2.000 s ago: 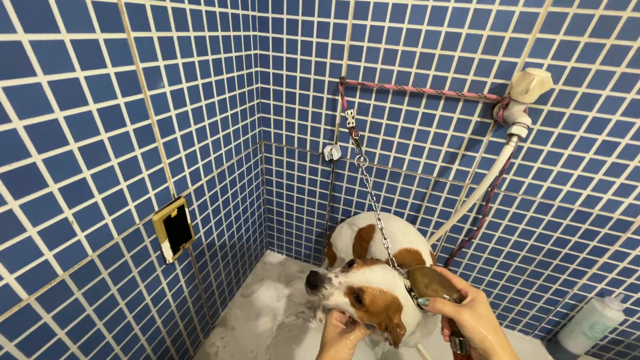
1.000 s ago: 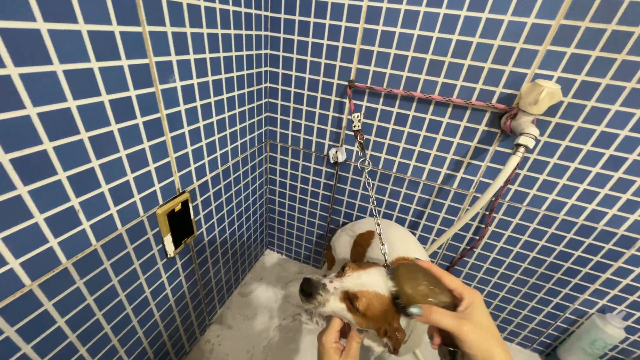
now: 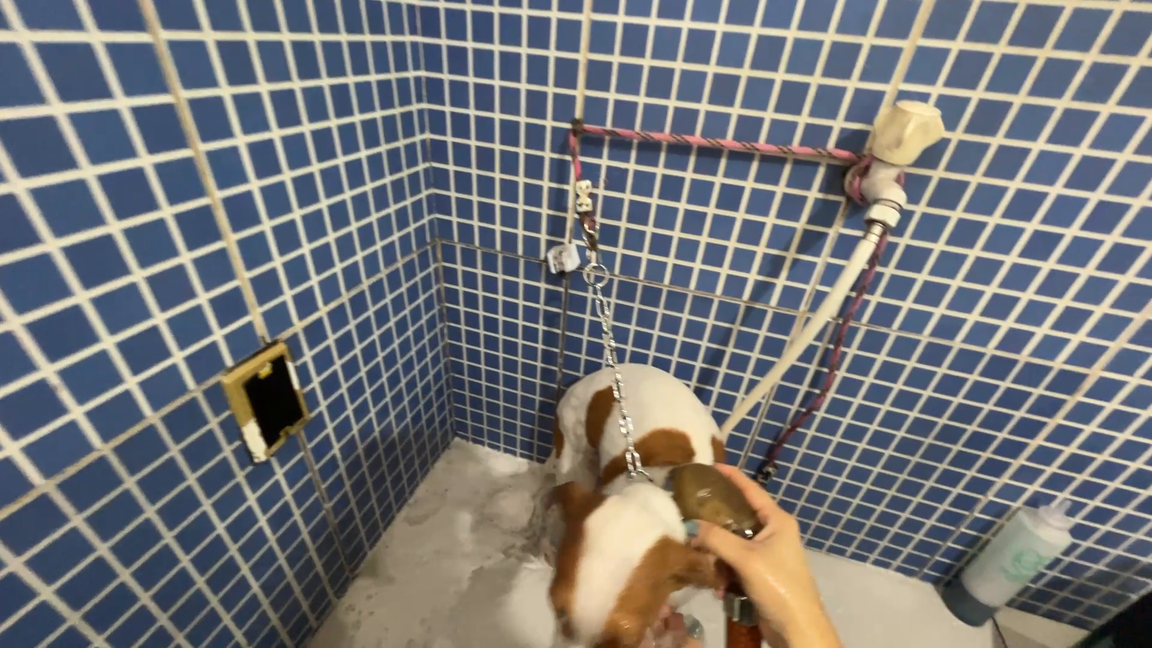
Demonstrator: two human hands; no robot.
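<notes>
A white dog with brown patches (image 3: 643,405) stands in the wet tub, its head lowered toward the bottom of the view. My right hand (image 3: 765,558) grips a brown shower head (image 3: 711,495) against the side of the dog's neck. Only a small part of my left hand (image 3: 670,630) shows, under the dog's head at the lower edge, so its grip is hidden. A metal chain (image 3: 610,346) runs from the dog's neck up to a pink rope (image 3: 711,139) along the wall.
A white tap (image 3: 904,135) with a pale hose (image 3: 810,328) is on the tiled back wall. A plastic bottle (image 3: 1012,558) stands at the right. A yellowish frame (image 3: 270,400) with a dark opening is set in the left wall. Suds lie on the tub floor (image 3: 414,567).
The dog's head has turned from pointing left to pointing down toward me. My left hand, seen at its jaw before, is now mostly hidden beneath the head.
</notes>
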